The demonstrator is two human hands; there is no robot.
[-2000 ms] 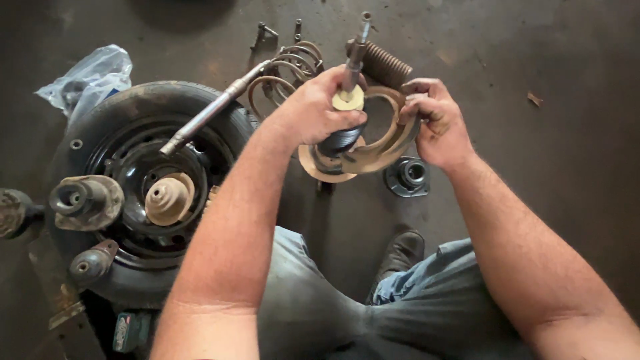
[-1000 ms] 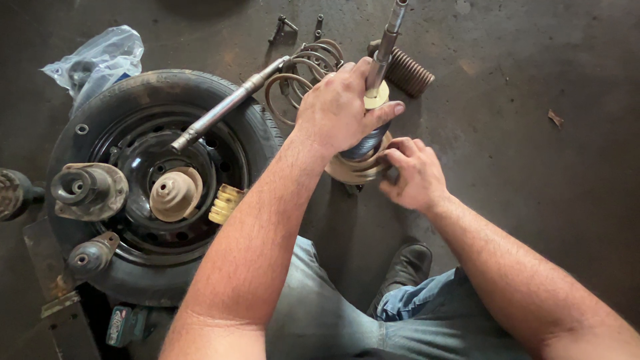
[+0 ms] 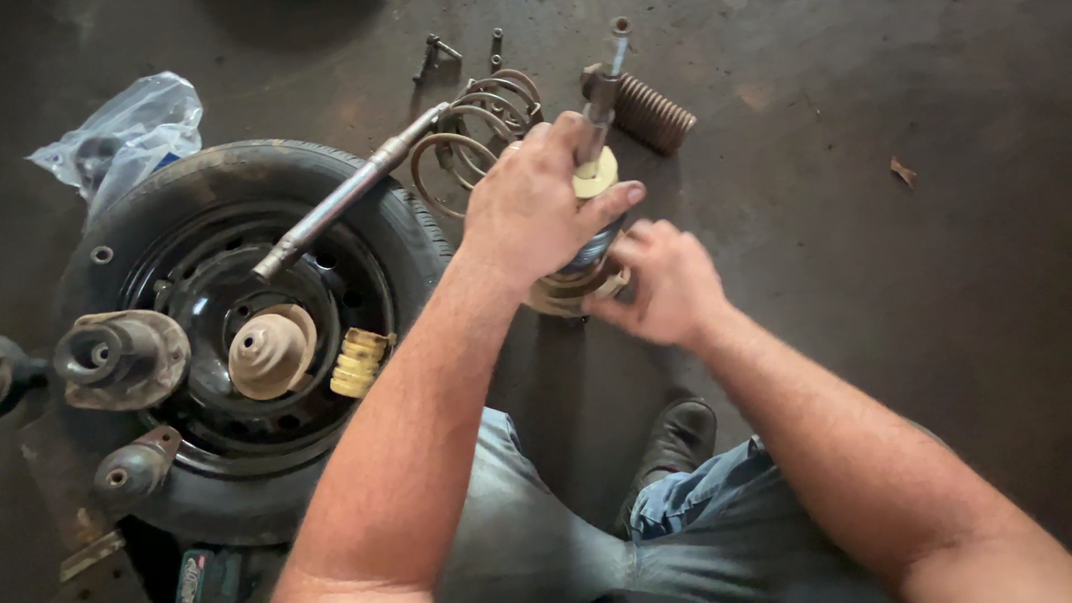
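My left hand [image 3: 532, 205] grips a shock absorber assembly near its upper part. The metal rod [image 3: 600, 109] rises above my fingers, and a cream foam bump stop [image 3: 595, 173] sits around it. Below, a dark ribbed dust boot [image 3: 596, 248] shows partly between my hands. At the lower end is a brownish round spring seat [image 3: 563, 295]. My right hand [image 3: 668, 283], slightly blurred, has its thumb and fingers around the right edge of that seat. What the palms cover is hidden.
At left lies a tire on a black steel wheel [image 3: 209, 327], bearing a strut mount [image 3: 126, 360], a rusty cup [image 3: 272, 350], a yellow bump stop [image 3: 358, 363] and a shock absorber [image 3: 343, 197]. Coil springs [image 3: 456, 163] [image 3: 653, 113], a plastic bag [image 3: 138, 126] and bolts [image 3: 429, 59] lie beyond.
The rusty ring-shaped piece my right hand held out to the side two seconds ago is now down around the lower end of the assembly. My left hand has kept its grip.
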